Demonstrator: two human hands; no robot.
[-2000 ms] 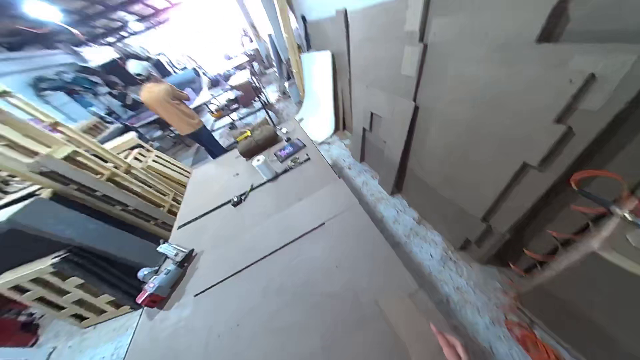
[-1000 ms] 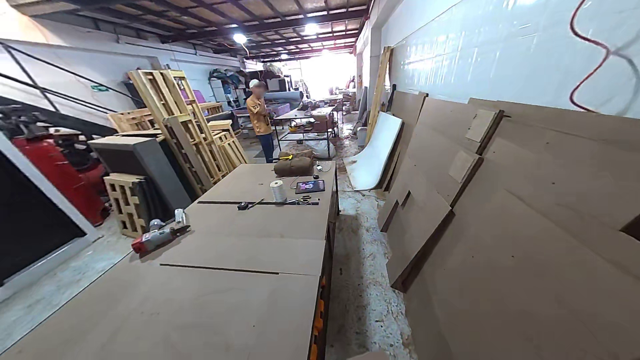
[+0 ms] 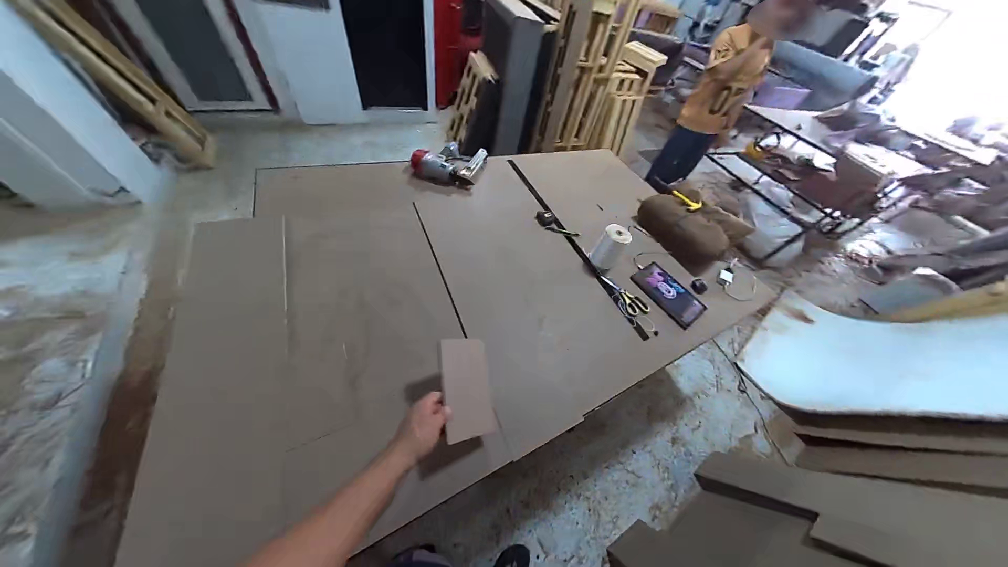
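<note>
My left hand grips the left edge of a small rectangular brown board piece, held over the large brown sheets on the worktable. My right hand is out of view. Beyond the piece, a dark straight line or gap runs across the sheets. Farther right lie a long dark strip, a tape measure, a white roll, scissors and a phone or tablet with its screen lit. A red and grey power tool or nailer rests at the table's far edge.
A brown rolled bundle with a yellow-handled tool sits at the table's right end. A person stands beyond it. Wooden frames lean behind the table. Cut boards and a curved white panel stand at the right.
The view has swung widely to the left and down. My left hand has come into sight with the small board piece, where one second ago no hand showed.
</note>
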